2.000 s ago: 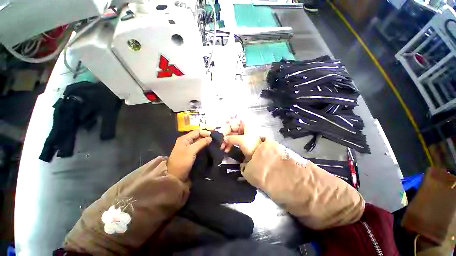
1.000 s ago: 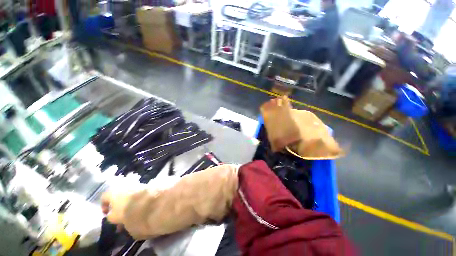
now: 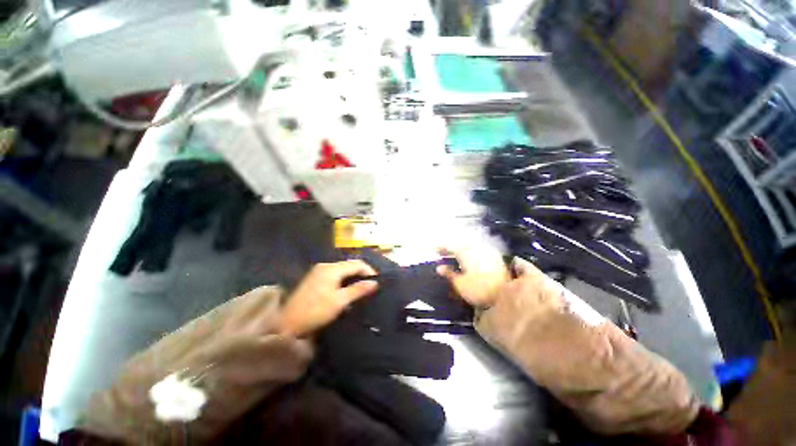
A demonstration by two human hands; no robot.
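Note:
Black fabric pieces (image 3: 384, 335) lie spread on the table in front of me, below the yellow guide plate (image 3: 353, 233). My left hand (image 3: 327, 296) is on the black fabric at its left, thumb and fingers closed on its edge. My right hand (image 3: 474, 275) grips the fabric's upper right part with thumb and finger. A zipper (image 3: 441, 322) with a thin white line lies among the pieces below my right hand. The needle area is washed out by glare. The picture is blurred.
The white sewing machine head (image 3: 327, 157) stands ahead. A black pile (image 3: 183, 209) lies at left. A zipper bundle (image 3: 572, 213) lies right of the machine. A small red-and-black item (image 3: 627, 320) is beside my right sleeve. A yellow aisle line (image 3: 698, 179) runs beyond the table.
The view swung right to the aisle and has returned to the machine. My hands, close together at the yellow plate two seconds ago, are now farther apart and slightly lower on the fabric.

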